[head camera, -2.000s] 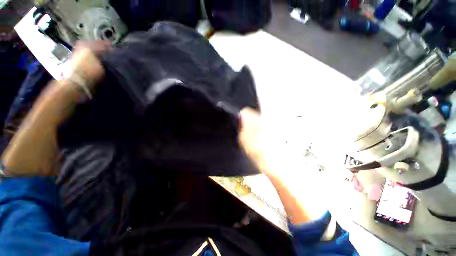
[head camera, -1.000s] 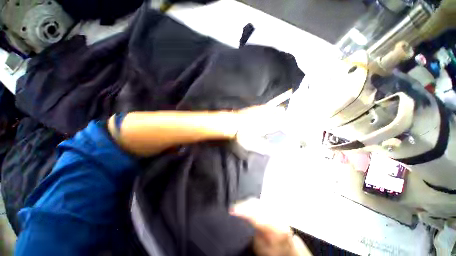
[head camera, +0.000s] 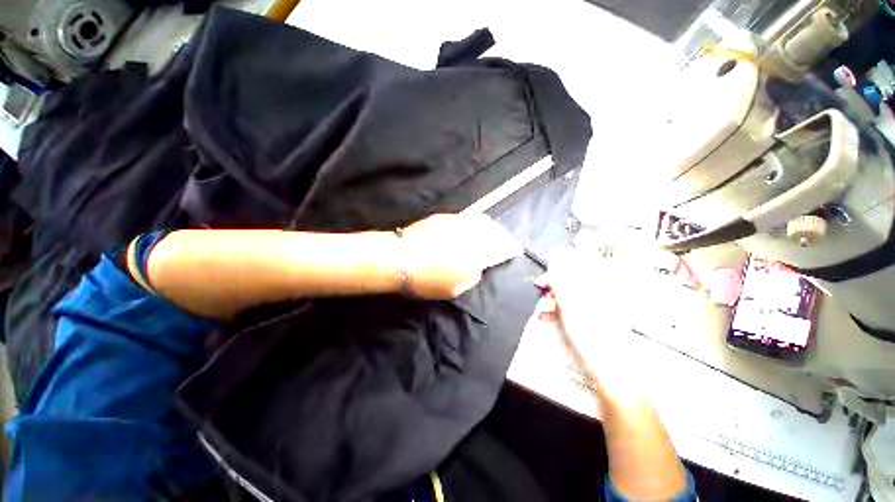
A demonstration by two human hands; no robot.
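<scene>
A large black garment panel [head camera: 393,358] covers the left and middle of the table and hangs over the front edge. A white strip [head camera: 508,186] runs along it beside a greyer, smoother piece. My left hand [head camera: 456,255] lies on the cloth, fingers pointing right and pressed on it; glare washes out the fingers. My right hand [head camera: 557,299] is at the cloth's right edge, its fingertips closed on the edge near a small dark strip [head camera: 535,259]. The machine head [head camera: 716,118] is right of the cloth; its needle and presser foot are lost in glare.
A phone with a lit screen [head camera: 775,306] lies by the machine. A ruler scale [head camera: 780,461] runs along the table's front right. A second machine with a round handwheel [head camera: 86,29] is at upper left. A thread spool [head camera: 816,35] stands behind the machine head.
The cloth was raised between both hands, then was laid down and spread. My left hand has moved slightly left from a second ago. My right hand has moved up to the cloth's right edge.
</scene>
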